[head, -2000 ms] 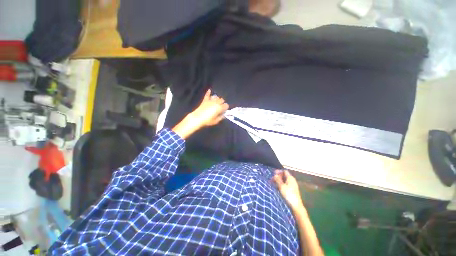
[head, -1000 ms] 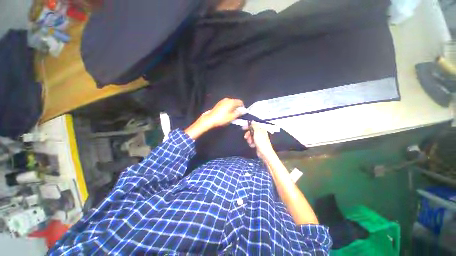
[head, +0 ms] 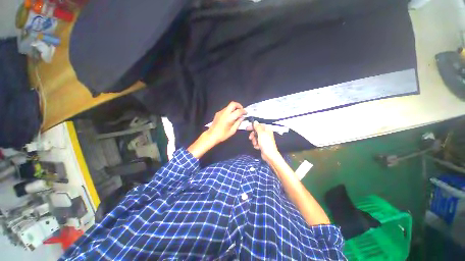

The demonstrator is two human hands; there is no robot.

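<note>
A large dark garment piece [head: 306, 51] covers much of the white-topped table. A pale grey-white interfacing strip [head: 336, 96] lies along its lower edge. My left hand [head: 227, 124] pinches the cloth and strip at the strip's left end. My right hand [head: 264, 140] is just right of it, fingers closed on a small dark tool, probably thread snips [head: 253, 122], whose tip is at the notch in the edge. The fingers hide most of the tool.
An iron [head: 451, 74] stands at the table's right end. A green basket [head: 390, 239] with dark cloth is on the floor at lower right. Sewing machines [head: 33, 222] are at lower left by a yellow-edged table [head: 84, 168]. More dark cloth [head: 120, 41] lies at upper left.
My right hand has come up from beside my body to the cloth edge, next to my left hand. Since then both hands have stayed nearly in place. The camera view has turned and shifted.
</note>
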